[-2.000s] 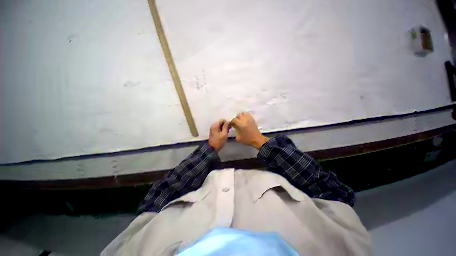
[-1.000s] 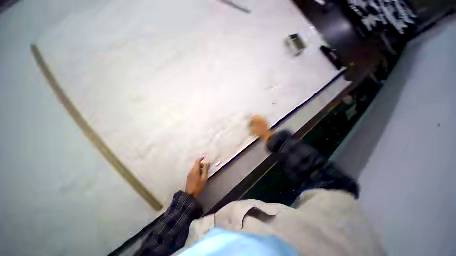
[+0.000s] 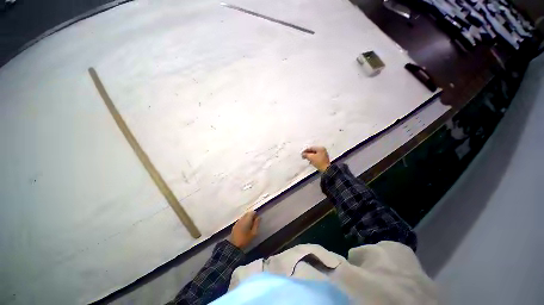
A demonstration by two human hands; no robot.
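Observation:
The white marker paper (image 3: 238,107) covers the table, with thin outlines and small marks. A dark fabric edge (image 3: 352,150) shows under its near border. My left hand (image 3: 246,230) rests at that near edge with fingers curled; whether it holds anything is not visible. My right hand (image 3: 317,157) is over the paper near the edge, thumb and fingertips pinched together, with a tiny pale bit at the tips that is too small to name. The small open pin box (image 3: 371,63) stands on the paper at the right.
A wooden stick (image 3: 143,153) lies on the paper to the left. A metal ruler (image 3: 268,18) lies at the far side. A black oblong block (image 3: 421,77) is by the paper's right end. Black and white cut pieces (image 3: 477,21) are heaped beyond on the brown tabletop.
The view has turned towards the table's right end. My hands, together at the edge two seconds ago, are now apart, the right one further along the edge.

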